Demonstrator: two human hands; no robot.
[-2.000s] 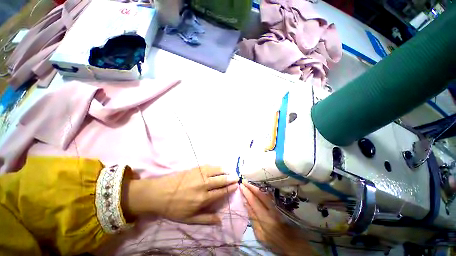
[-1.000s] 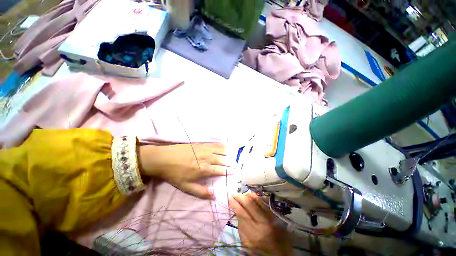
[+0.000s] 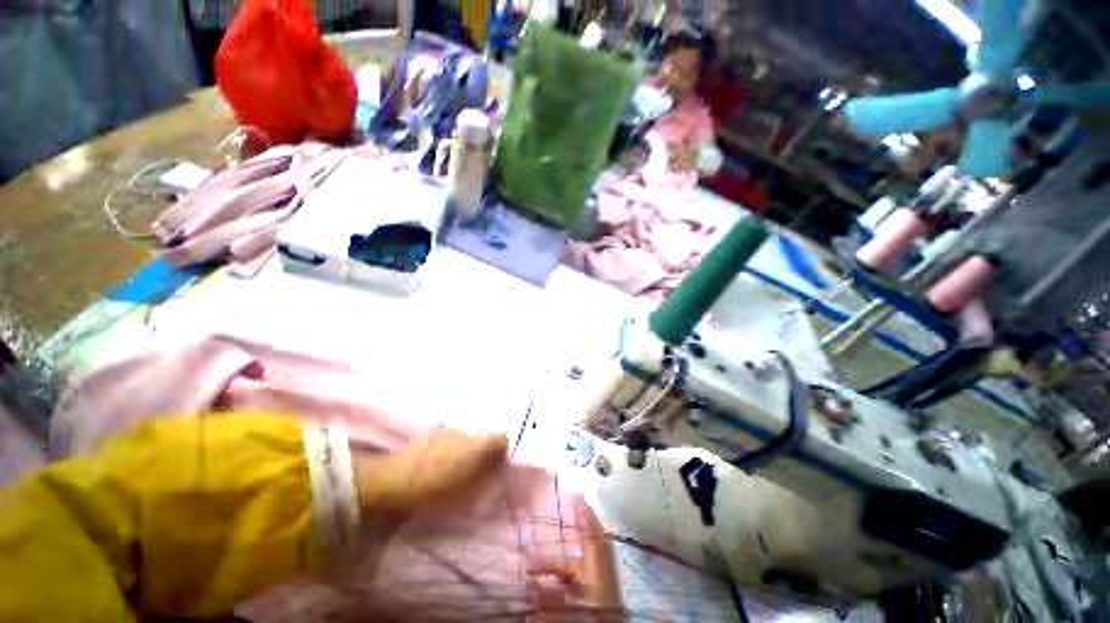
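Note:
The pale pink garment piece (image 3: 158, 396) lies across the left of the white table and reaches towards the machine. My left hand (image 3: 444, 472) is blurred and on the cloth; its fingers are not clear. My right hand (image 3: 594, 566) is blurred at the cloth's right edge, below the machine's left end, and only partly seen. The white sewing machine (image 3: 743, 414) is on the right with a green tube (image 3: 710, 282) rising from it. Whether either hand holds a small dark piece cannot be seen.
A white carton (image 3: 353, 219) with dark pieces stands behind the cloth. Pink strips (image 3: 244, 207) lie at the left. Behind are a red bag (image 3: 282, 76), a bottle (image 3: 470, 164), a green bag (image 3: 562, 128) and a pink pile (image 3: 639, 231). Thread cones (image 3: 962, 282) and a person (image 3: 684, 104) are farther back.
The view has lifted and swung, showing the red bag, the thread cones and a fan. My left hand has shifted down and left in the picture and is blurred; my right hand appears lower.

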